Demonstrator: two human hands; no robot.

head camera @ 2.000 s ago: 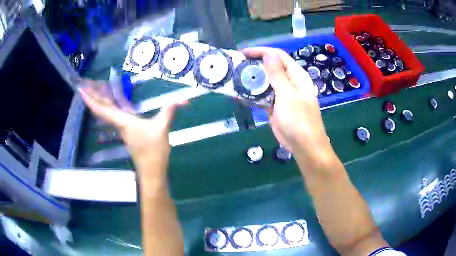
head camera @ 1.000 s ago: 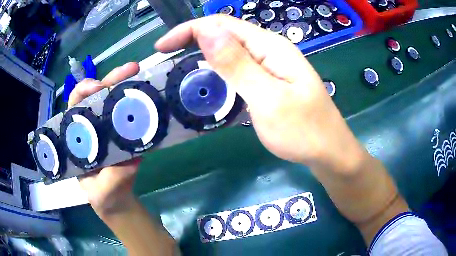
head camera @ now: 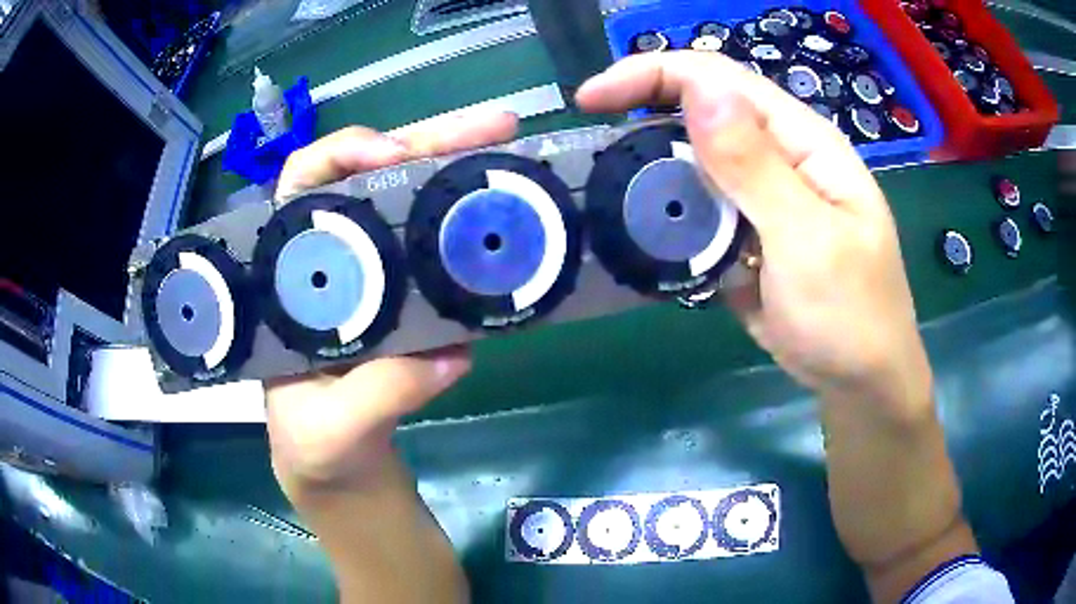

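A long grey fixture plate (head camera: 395, 186) is held up close to the camera, slightly tilted, its left end lower. Several black-rimmed discs (head camera: 492, 242) with silver centres and white arcs sit along it. My left hand (head camera: 342, 413) is behind the plate's left half, fingers over the top edge and thumb at the lower edge. My right hand (head camera: 814, 224) grips the plate's right end, thumb beside the rightmost disc. A second filled fixture plate (head camera: 643, 526) lies flat on the green surface below.
A blue bin (head camera: 926, 144) and a red bin (head camera: 1038, 127) of discs stand at upper right. Loose discs (head camera: 957, 249) lie below them. A squeeze bottle (head camera: 269, 104) stands in a blue holder (head camera: 242, 148). A dark-windowed machine (head camera: 71, 153) and white tray (head camera: 177, 395) are at left.
The plate has come down and closer to the camera than two seconds ago. My left hand, then apart from it, now holds it. Since one second ago the plate has shifted right and become more level.
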